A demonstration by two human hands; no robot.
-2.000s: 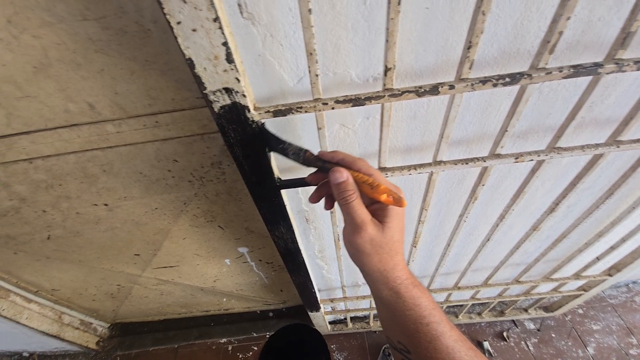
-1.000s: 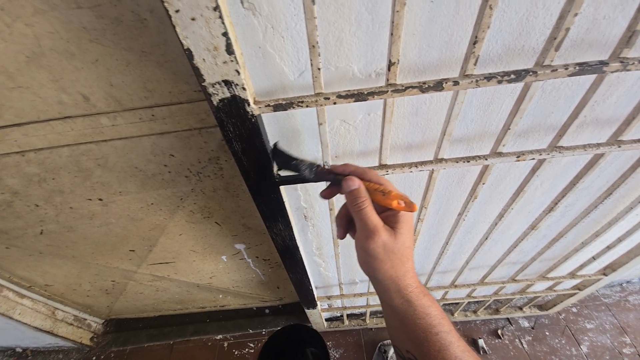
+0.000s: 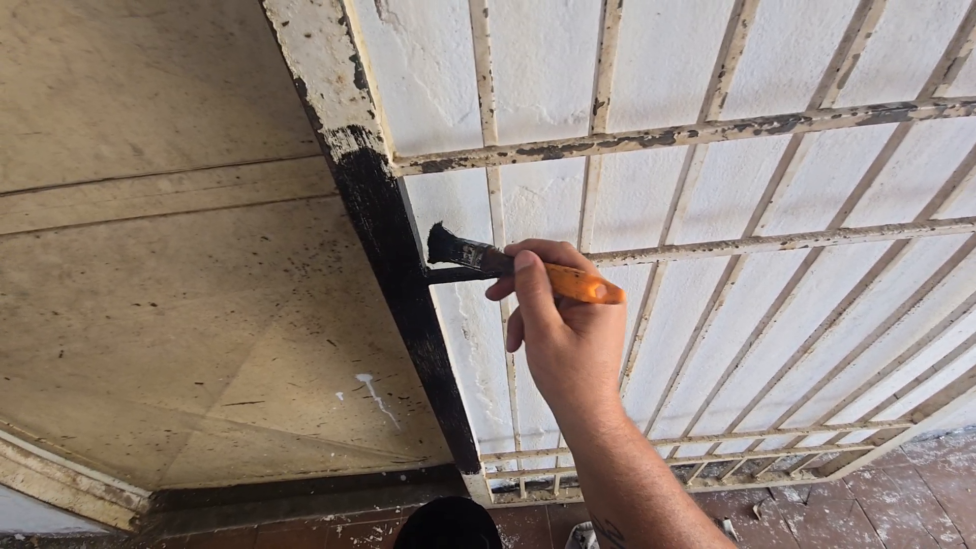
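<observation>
My right hand [image 3: 568,320] grips a paintbrush [image 3: 572,282] with an orange handle, its dark, paint-coated bristles pointing left. The bristle tip is just above a short black-painted stretch of crossbar [image 3: 461,275], close to the upright post of a metal gate. That post [image 3: 396,267] is coated black along its middle and lower part, while its upper end shows chipped cream paint. Thin cream bars [image 3: 686,137] with flaked paint run right from the post. My left hand is not in view.
A stained beige panel [image 3: 191,320] lies left of the post. Behind the bars stands a white wall [image 3: 549,198]. A round black object [image 3: 448,524] is at the bottom edge, over a reddish tiled floor [image 3: 877,496] with pale flecks. Part of a shoe [image 3: 582,536] shows beside my forearm.
The brush has moved from the edge of the black post, down and to the right, to the short black crossbar. My right hand keeps hold of it.
</observation>
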